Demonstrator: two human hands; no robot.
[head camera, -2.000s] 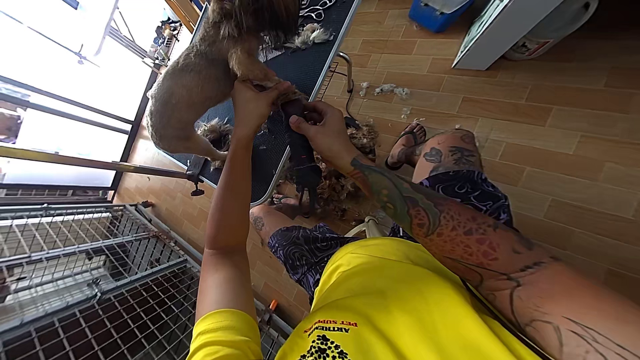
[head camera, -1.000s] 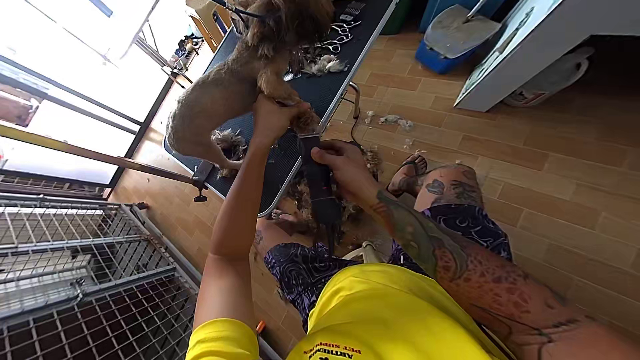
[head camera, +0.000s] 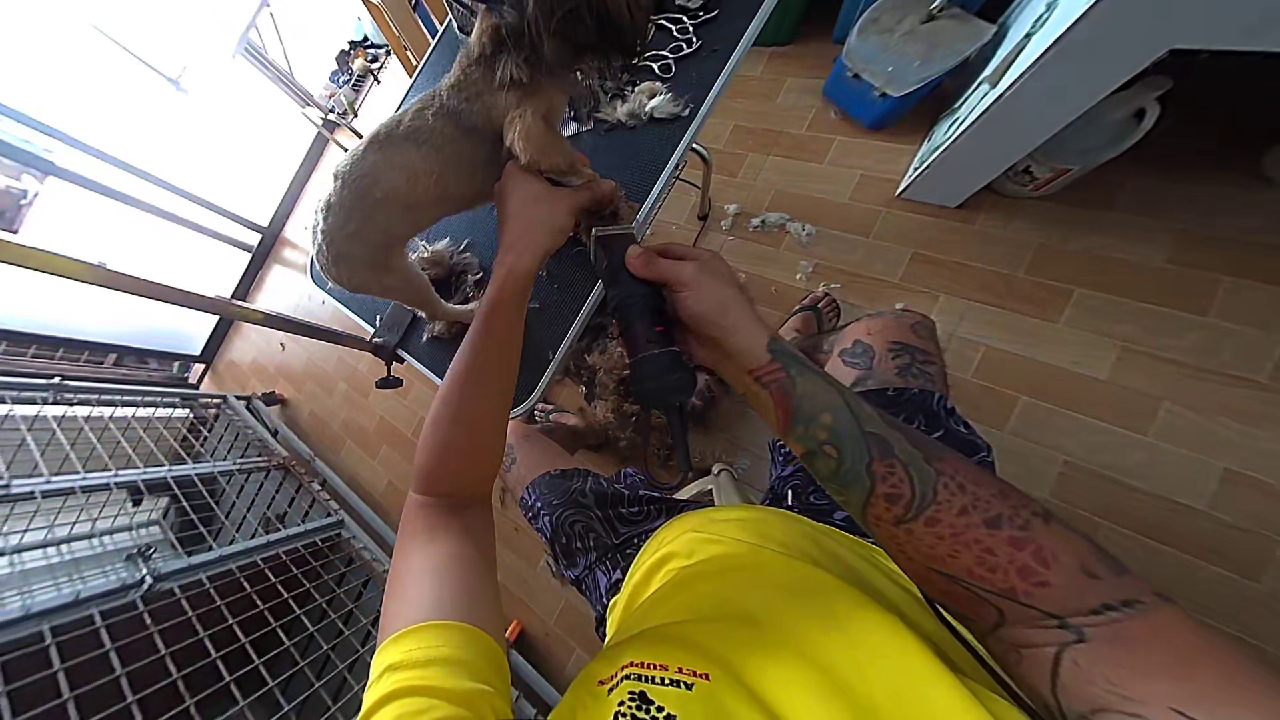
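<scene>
A dog with close-cut tan fur (head camera: 410, 200) stands on a black grooming table (head camera: 560, 300); its head is partly cut off at the top edge. My left hand (head camera: 545, 210) is closed around one of its front legs, near the paw. A black corded electric clipper (head camera: 645, 330) is in my right hand (head camera: 700, 295), its blade end touching or very close to the paw. Cut fur (head camera: 445, 265) lies by the dog's hind legs, and another tuft (head camera: 645, 104) lies near several metal scissors (head camera: 675, 45).
A wire cage (head camera: 180, 540) stands at lower left, below a metal bar with a clamp (head camera: 390, 345) at the table edge. A heap of cut fur (head camera: 605, 390) lies on the tiled floor between my legs. A blue bin (head camera: 875, 90) and a white cabinet (head camera: 1030, 80) stand at upper right.
The clipper, turned more toward my body two seconds ago with its blade hard to see, now has its blade end up at the paw. My left hand stays on the dog's leg.
</scene>
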